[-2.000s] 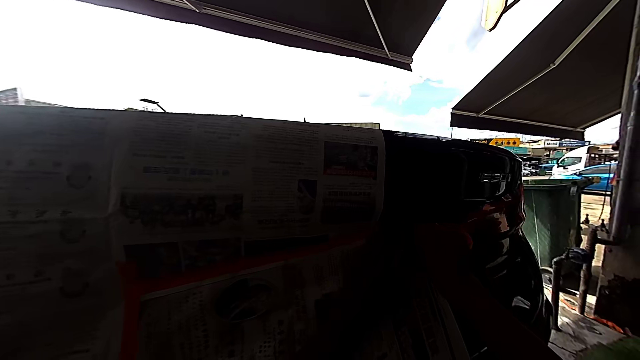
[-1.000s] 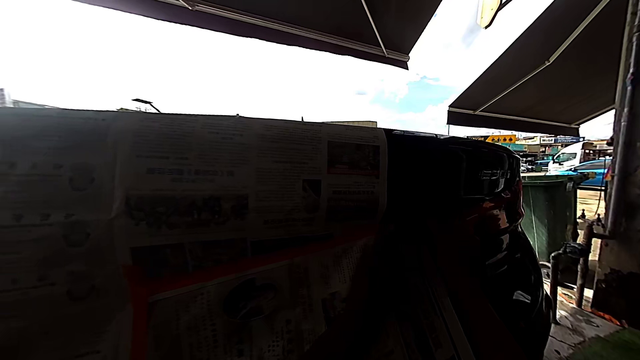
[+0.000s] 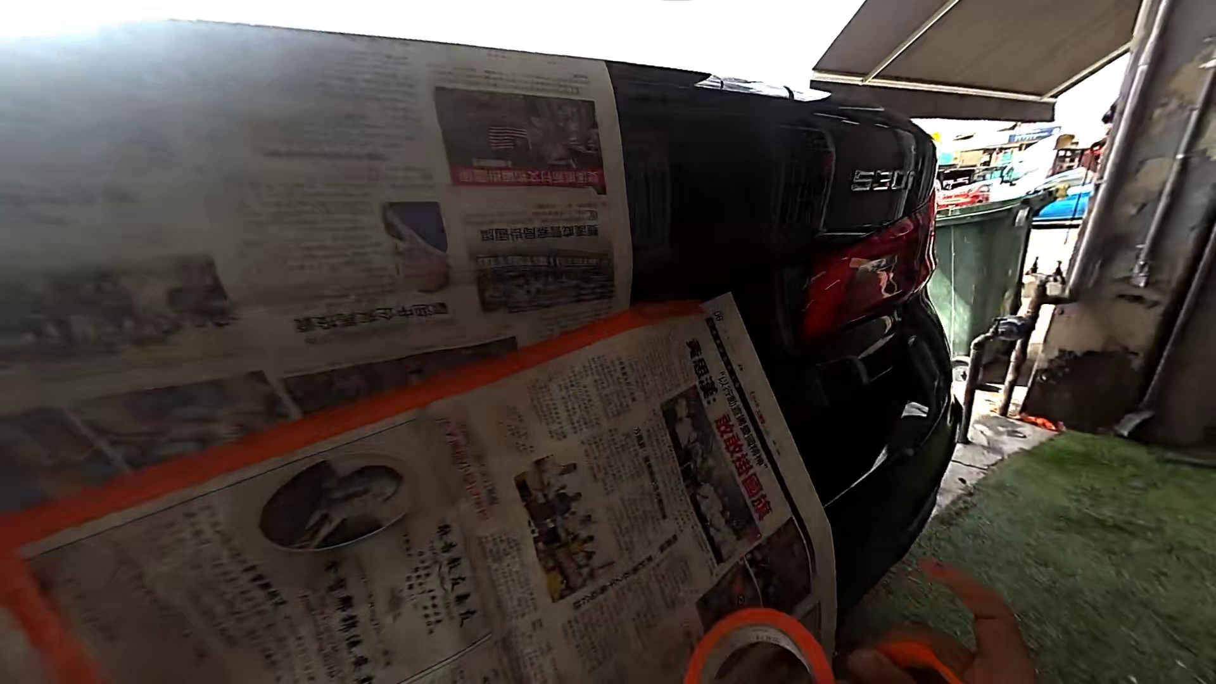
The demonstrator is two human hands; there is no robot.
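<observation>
At the bottom right edge is my right hand (image 3: 993,627), blurred and partly cut off, its fingers curved around a piece of orange tape (image 3: 917,655). Just left of it, a roll of orange tape (image 3: 760,627) shows over the lower newspaper; whether the two orange parts are joined is unclear. My left hand is out of sight. An upper newspaper sheet (image 3: 361,161) and a lower one (image 3: 589,456) cover the side of a black car (image 3: 712,142). A strip of orange tape (image 3: 370,408) runs slantwise along the seam between them and bends downward at the far left.
The car's red tail light (image 3: 869,271) and rear bumper (image 3: 893,418) are uncovered. Beyond stand a green wheeled bin (image 3: 978,275), upright pipes (image 3: 974,380) and a stained wall (image 3: 1111,313). Green artificial turf (image 3: 1092,532) covers ground at right; an awning (image 3: 978,47) hangs above.
The view has tilted down and moved closer to the car's rear, and the picture is brighter. My right hand and the tape roll now show at the bottom.
</observation>
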